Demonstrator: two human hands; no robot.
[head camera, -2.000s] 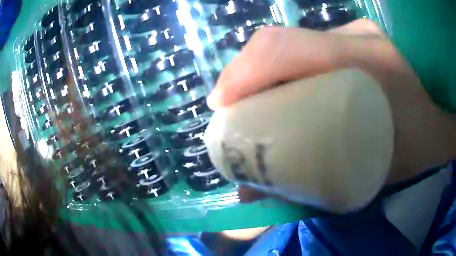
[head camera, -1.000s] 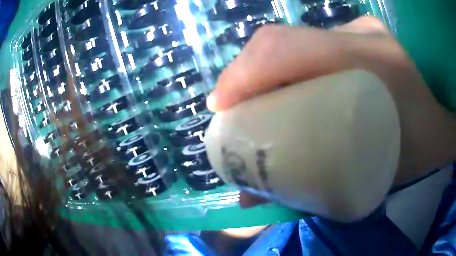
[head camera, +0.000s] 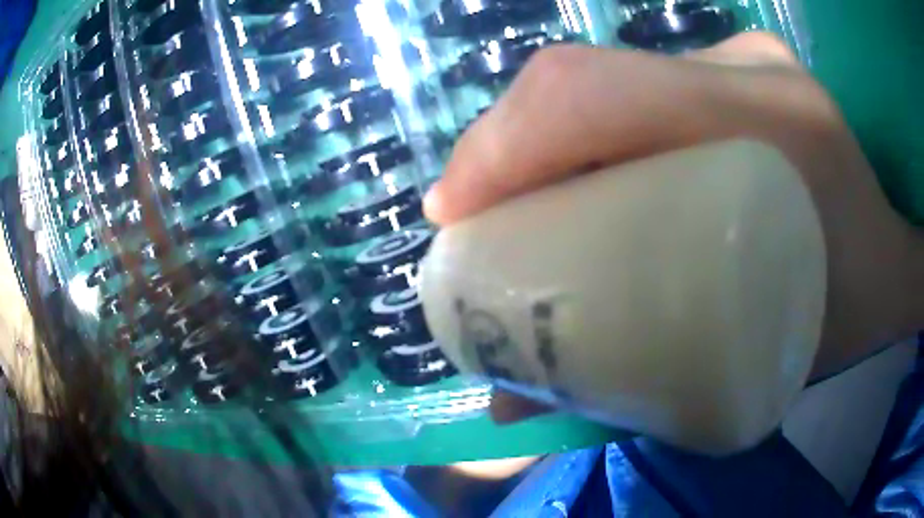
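Observation:
My right hand (head camera: 648, 111) is wrapped around a milky white squeeze bottle (head camera: 628, 293) with a dark printed logo. Its round base faces the camera, and its nozzle end is hidden at the left. The bottle is over the near right part of a clear plastic tray (head camera: 441, 407). Rows of glossy black round parts (head camera: 355, 167) with short silver pins stand in the tray. Several near parts show a pale ring around the pin. My left hand is not clearly seen; only a small skin-coloured patch shows at the bottom edge.
The tray lies on a green surface (head camera: 395, 445). Blurred dark hair (head camera: 61, 405) hangs across the lower left. Blue clothing (head camera: 648, 486) is at the bottom right, and something blue shows at the upper left corner. Glare streaks cross the tray.
The bottle looks slightly larger and its base has shifted a little to the right. The tray has shifted slightly left in view. My right hand keeps its hold.

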